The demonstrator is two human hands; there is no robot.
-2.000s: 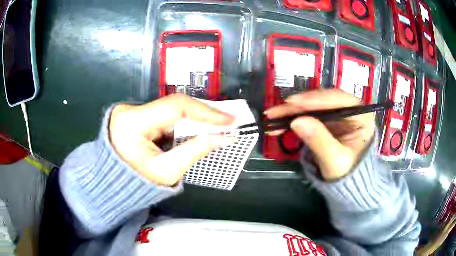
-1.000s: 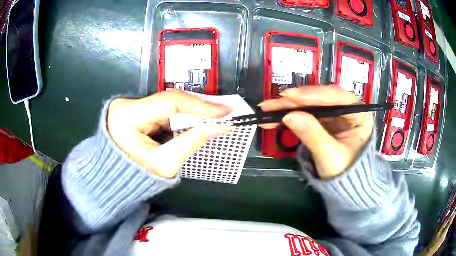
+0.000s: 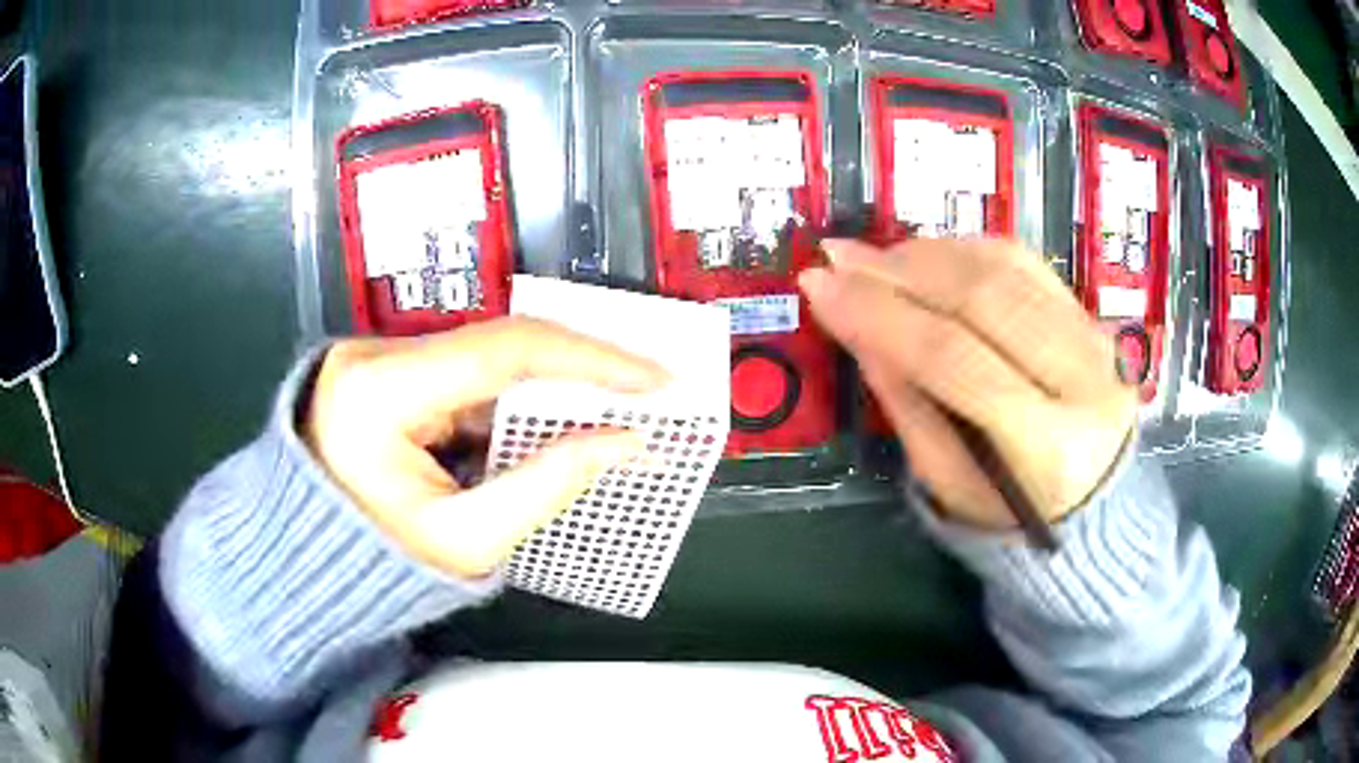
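Observation:
My left hand (image 3: 477,432) holds the white dot sticker sheet (image 3: 611,514) between thumb and fingers; rows of small dark dots show below a plain white margin. My right hand (image 3: 976,373) grips the black tweezers (image 3: 1002,474), whose rear end points down toward my wrist. Their front end is dark and blurred over the battery bay of a red phone (image 3: 765,385) with its back cover off, just right of the sheet. Whether the tips touch the phone or hold a dot cannot be told. The phone lies in a pocket of the clear blister tray (image 3: 583,149).
More red phones lie in tray pockets, one at the left (image 3: 426,224) and several to the right and along the top. A smartphone (image 3: 23,224) with a white cable (image 3: 54,447) is at the left edge. A person's hand (image 3: 1304,693) shows at the lower right.
My right hand has turned, bringing the tweezers' front from the sheet up to the phone. The phones and tray appear further left in view. The sheet remains in my left hand, tilted differently.

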